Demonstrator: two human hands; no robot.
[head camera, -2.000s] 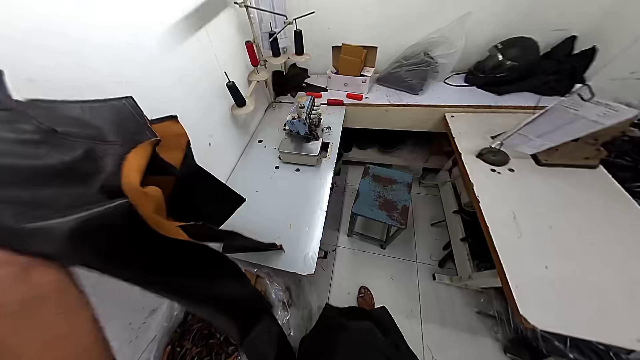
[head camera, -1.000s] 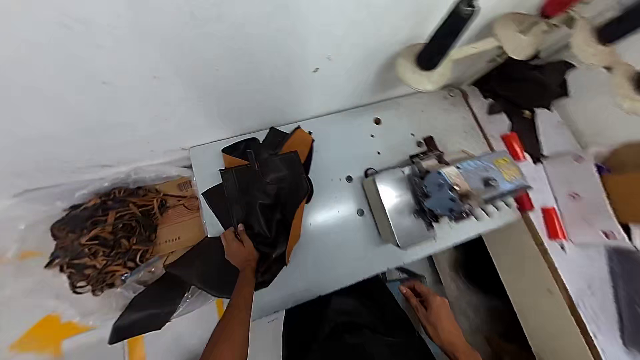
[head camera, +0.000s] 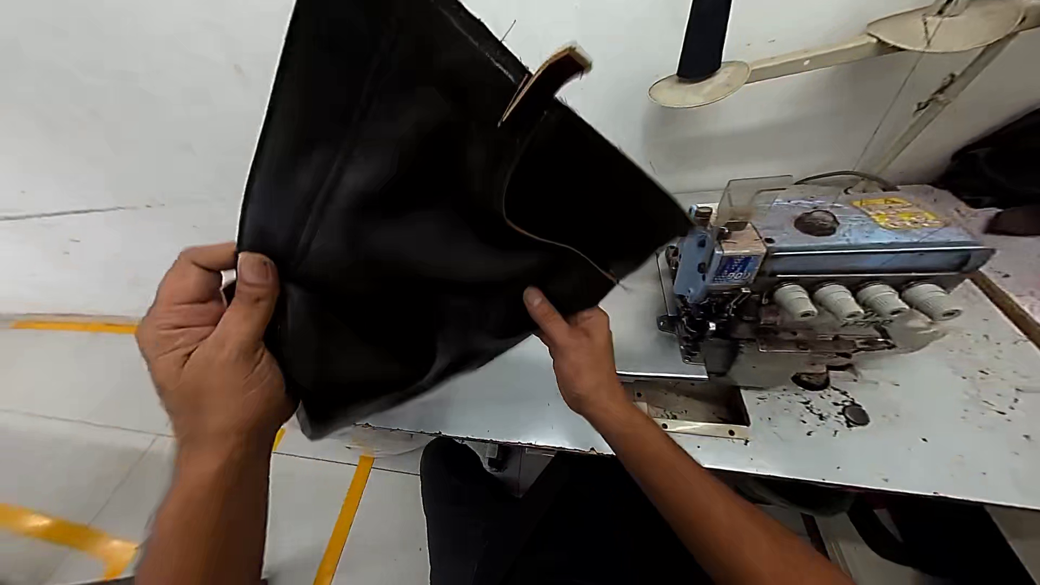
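A black leather-like garment piece (head camera: 406, 211) with a stitched seam hangs spread between my hands, raised above the sewing table. My left hand (head camera: 219, 333) grips its left edge between thumb and fingers. Lower down on the right, my right hand (head camera: 577, 349) holds the bottom edge, thumb on the front face. A narrow strip with a tan edge (head camera: 556, 77) sticks out from the upper right edge. To the right of the piece stands an overlock sewing machine (head camera: 853, 236), near the piece's right corner; whether they touch I cannot tell.
The pale table (head camera: 918, 447) bears dark lint around the machine. A black thread cone (head camera: 704, 41) stands on a thread stand arm (head camera: 812, 61) above. Dark fabric (head camera: 999, 166) lies behind at the right. Yellow tape (head camera: 345, 520) marks the tiled floor.
The black piece, lying on the table under my left hand a second ago, is lifted and spread. My right hand has come up from the table's front edge onto it. The view has moved closer.
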